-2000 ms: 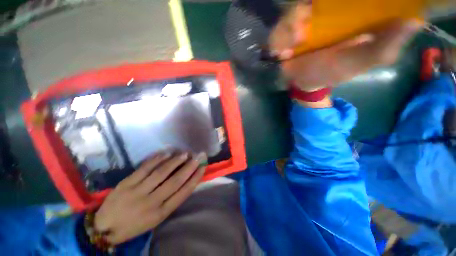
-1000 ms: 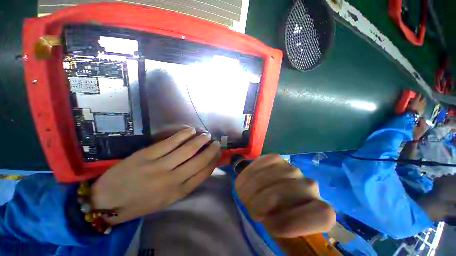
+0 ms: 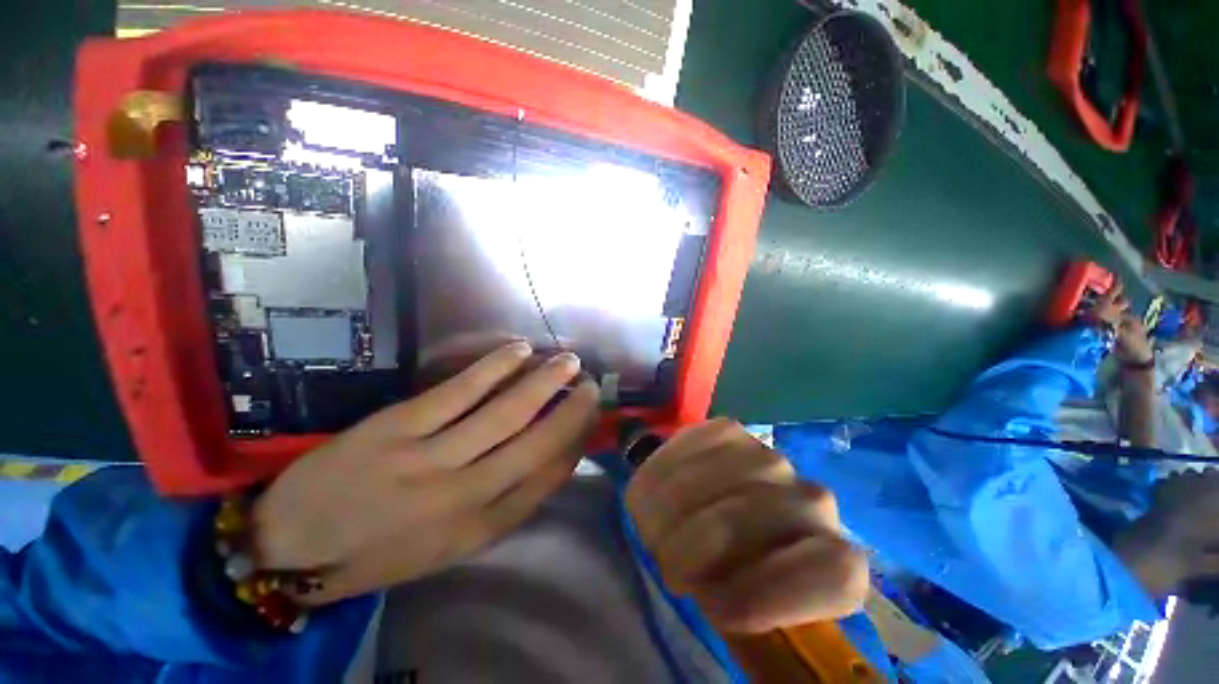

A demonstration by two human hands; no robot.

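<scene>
The open tablet (image 3: 305, 267) lies in the red holding frame (image 3: 120, 321), its large shiny battery (image 3: 588, 247) glaring. A black thin lead (image 3: 529, 274) crosses the battery down to my left fingertips. My left hand (image 3: 428, 461) lies flat over the tablet's near edge and the frame, fingers pointing right; what is under the fingertips is hidden. My right hand (image 3: 749, 528) is closed around the orange electric screwdriver (image 3: 809, 652), its black nose (image 3: 642, 442) pointing at the near right part of the frame. The bit tip cannot be made out.
A round black mesh-like screw dish (image 3: 836, 114) stands right of the frame. A beige adhesive strip sheet (image 3: 562, 34) lies beyond it. A worn white edge rail (image 3: 1016, 134) runs along the bench. Another red frame (image 3: 1090, 74) lies beyond the rail. People in blue smocks (image 3: 1016, 468) are at the right.
Two seconds ago my right hand was over the screw dish; now it is near the tablet's lower right corner with the screwdriver. My left hand stays on the tablet's near edge.
</scene>
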